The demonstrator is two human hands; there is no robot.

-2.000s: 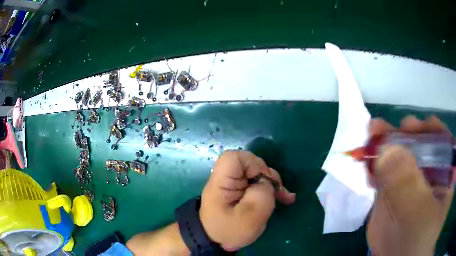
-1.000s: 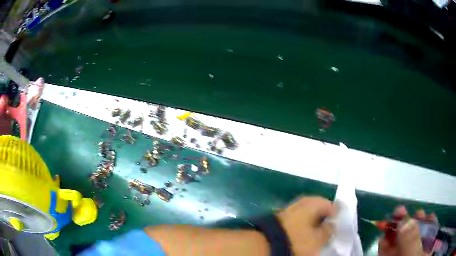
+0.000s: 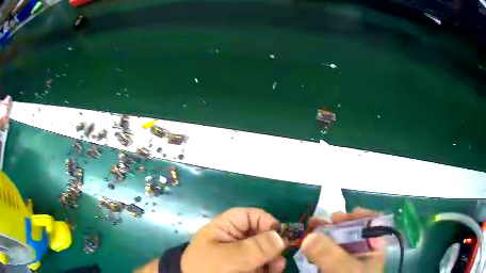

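Note:
My left hand (image 3: pixel 240 242), with a black wristband, pinches a small circuit board assembly (image 3: pixel 290 230) at its fingertips. My right hand (image 3: pixel 341 248) holds the dispensing syringe (image 3: pixel 354 234), a clear barrel with red liquid, a green cap and a black cable. Its front end is close to the assembly; the needle tip is hidden or too blurred to tell whether it touches. More assemblies (image 3: pixel 120 165) lie in a loose pile at the left, on the green bench and the white strip. White paper (image 3: pixel 332 199) lies partly under my right hand.
One assembly (image 3: pixel 326 117) lies on the dark green belt beyond the white strip (image 3: pixel 256 153). A yellow and blue fan (image 3: pixel 16 224) stands at the left edge. A yellow scrap (image 3: pixel 148 124) lies on the strip. A pale hose (image 3: pixel 461 217) and a red-lit box (image 3: pixel 469 248) are at the right.
My hands have come together, bringing the assembly and syringe front close. The strip row at left has one assembly fewer at its right end. The view has shifted.

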